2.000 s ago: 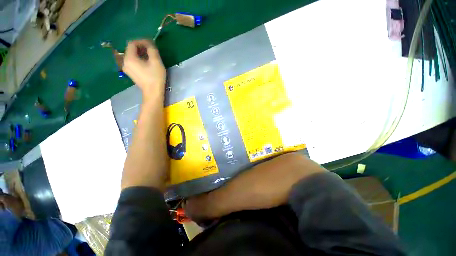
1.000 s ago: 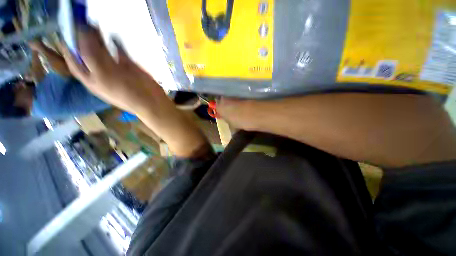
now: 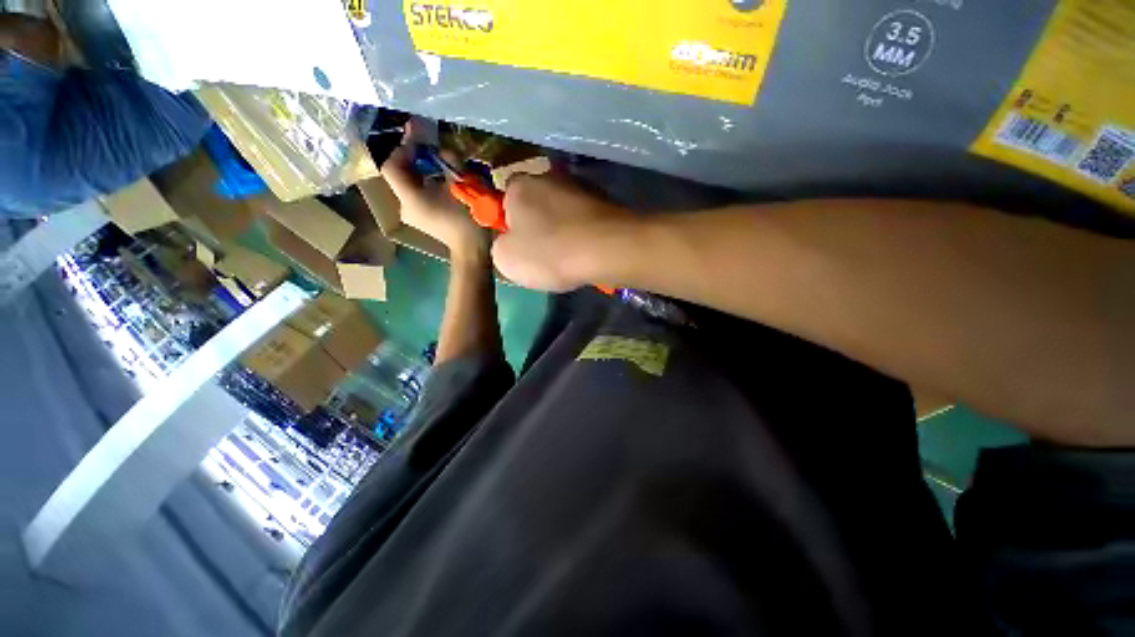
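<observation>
My right hand point(image 3: 548, 233) is closed around an orange-handled tool point(image 3: 479, 200), below the front edge of the printed grey-and-yellow sheet point(image 3: 697, 131). The tool's thin metal shaft points up and left toward my left hand point(image 3: 436, 209). My left hand is bent around a small dark and blue piece point(image 3: 427, 163), which looks like a battery assembly. It is at the tool's tip; contact cannot be told. Fingers and shadow hide most of the piece.
A clear yellowish plastic package point(image 3: 280, 137) hangs at the white worktop's point(image 3: 237, 47) front edge, left of my hands. Open cardboard boxes point(image 3: 311, 230) stand below. Another person's blue sleeve point(image 3: 93, 137) is at the upper left. A white beam point(image 3: 162, 411) crosses the lower left.
My left hand has come from the far left to beside the tool, below the sheet's edge. The tool's orange handle now shows more fully in my right hand. The camera view has shifted.
</observation>
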